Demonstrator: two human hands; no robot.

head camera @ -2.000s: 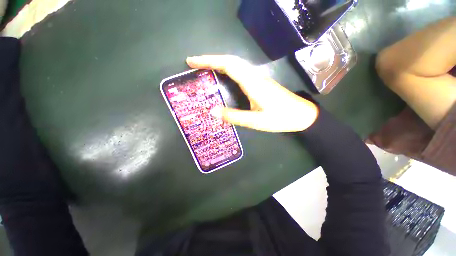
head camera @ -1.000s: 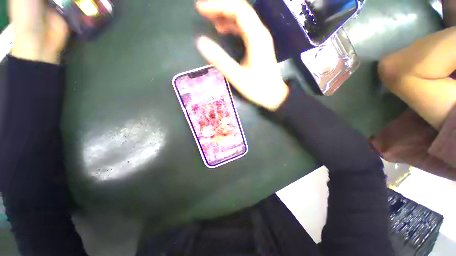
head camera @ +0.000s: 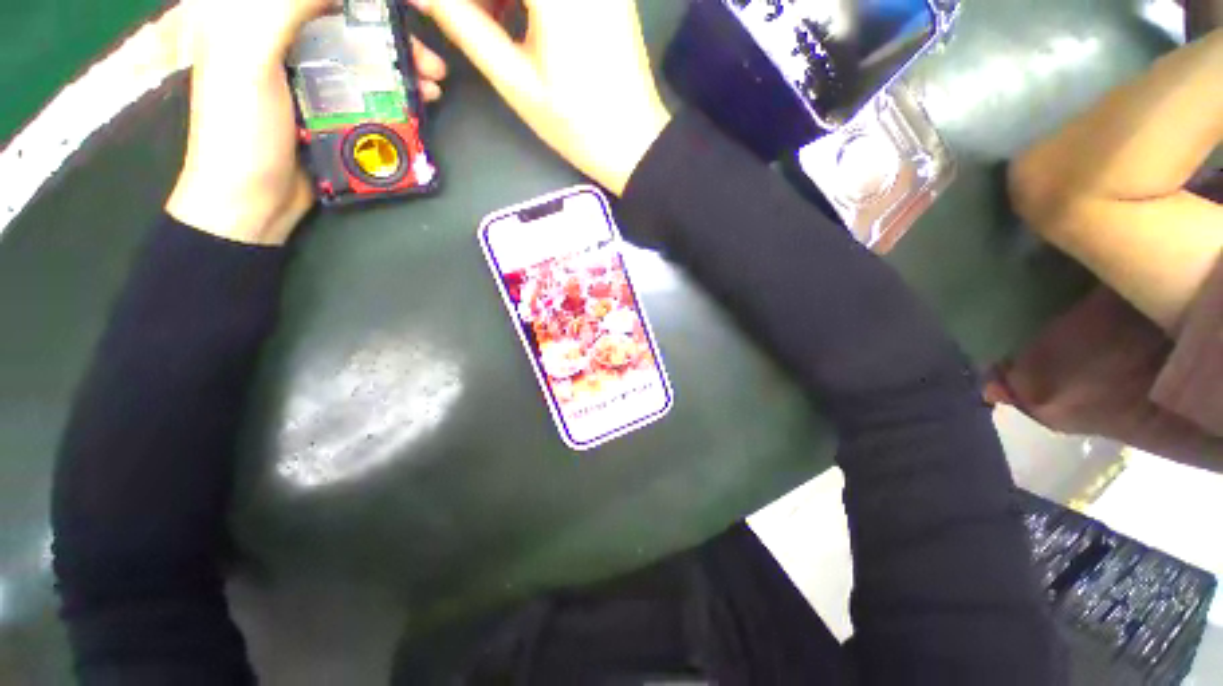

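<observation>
A half-assembled handheld unit is at the upper left, a black housing with a green board, a silver-grey area and a red end with a gold ring. My left hand holds it, with fingertips showing past its right edge. My right hand is just right of the unit, cut off by the top edge; its fingertips are partly out of view, so whether it holds anything cannot be told. A smartphone with a lit white and red screen lies flat on the table below my right hand.
A dark-blue parts bin stands at the upper right, with a clear plastic case beside it. Another person's arm rests at the right. The green conveyor belt with its white edge strip is at the upper left. A black crate is lower right.
My left hand has come in from the upper left, bringing the unit further into view. My right hand has left the phone and moved up and left towards the unit. The phone screen differs.
</observation>
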